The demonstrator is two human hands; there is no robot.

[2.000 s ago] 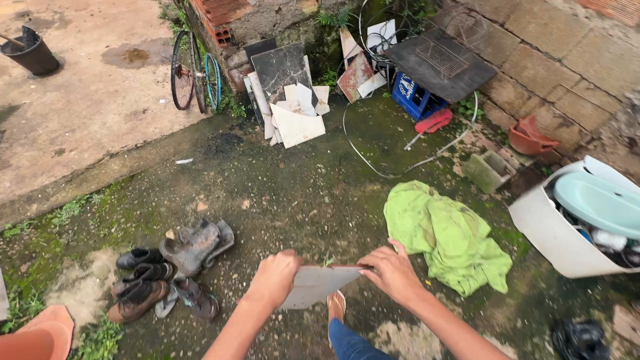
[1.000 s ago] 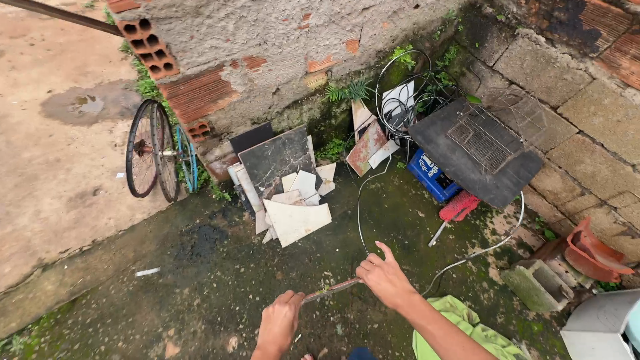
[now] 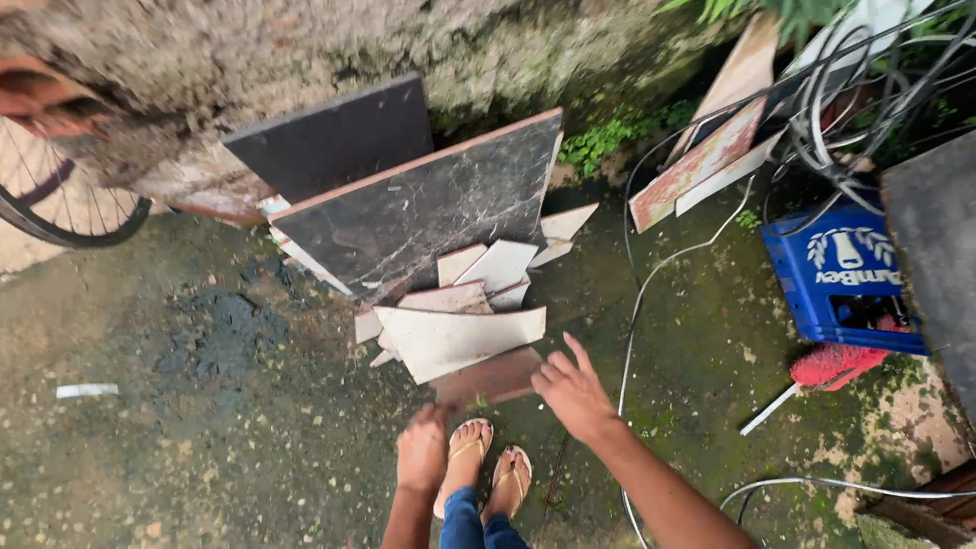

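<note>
A reddish-brown piece of broken ceramic tile (image 3: pixel 488 379) spans the gap between my hands, low in front of the tile pile. At its lower left corner is my left hand (image 3: pixel 424 448), curled and slightly blurred. The curled fingers of my right hand (image 3: pixel 573 390) meet its right edge, with the index finger extended. A curved cream tile shard (image 3: pixel 465 339) lies just beyond, against the piece's upper edge. Behind it, smaller white shards (image 3: pixel 499 263) rest against a large dark marbled tile (image 3: pixel 427 206), which leans toward the wall beside a plain black slab (image 3: pixel 343 137).
My sandalled feet (image 3: pixel 488 465) stand on mossy concrete just below the tile. A loose cable (image 3: pixel 637 320) runs along the ground at right, near a blue plastic crate (image 3: pixel 831 267) and a red object (image 3: pixel 835 366). More tile strips (image 3: pixel 701 164) lean by the wall; a bicycle wheel (image 3: pixel 76 236) is at left.
My hands have come close to the leaning tile pile and lowered the tile piece in front of it. The view has moved nearer to the wall; the green cloth has left the view.
</note>
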